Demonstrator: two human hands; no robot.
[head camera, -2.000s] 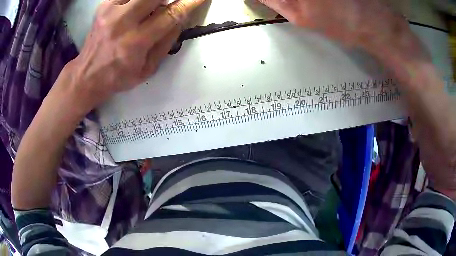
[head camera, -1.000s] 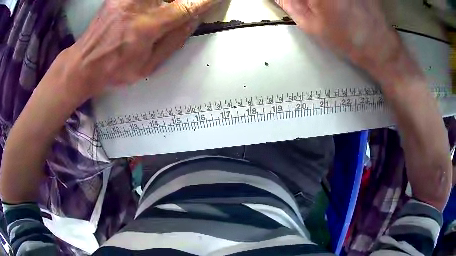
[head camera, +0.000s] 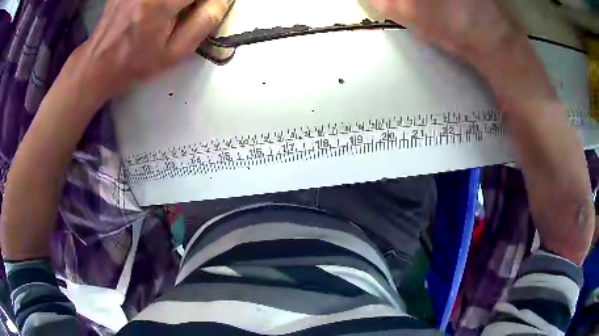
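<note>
My left hand (head camera: 154, 39) is at the upper left of the white table (head camera: 295, 85), bare, its fingertips cut off by the top edge. My right hand (head camera: 446, 23) is at the top right, blurred, its fingers also cut off by the top edge. What either hand holds cannot be seen. A dark ragged gap (head camera: 295, 33) with a rounded cutout at its left end runs across the table top between the hands, in bright light. Purple and white plaid cloth (head camera: 72, 141) hangs in folds along the left, behind my left forearm.
A printed ruler (head camera: 322, 141) runs along the near table edge. More plaid cloth (head camera: 502, 230) hangs at the right, beside a blue bin or chair edge (head camera: 463, 243). A white piece (head camera: 98, 302) lies on the cloth at lower left. A yellow patch (head camera: 586, 59) shows at far right.
My left hand has moved up and left, uncovering the rounded cutout at the left end of the gap. My right hand has moved slightly and stays near the top edge.
</note>
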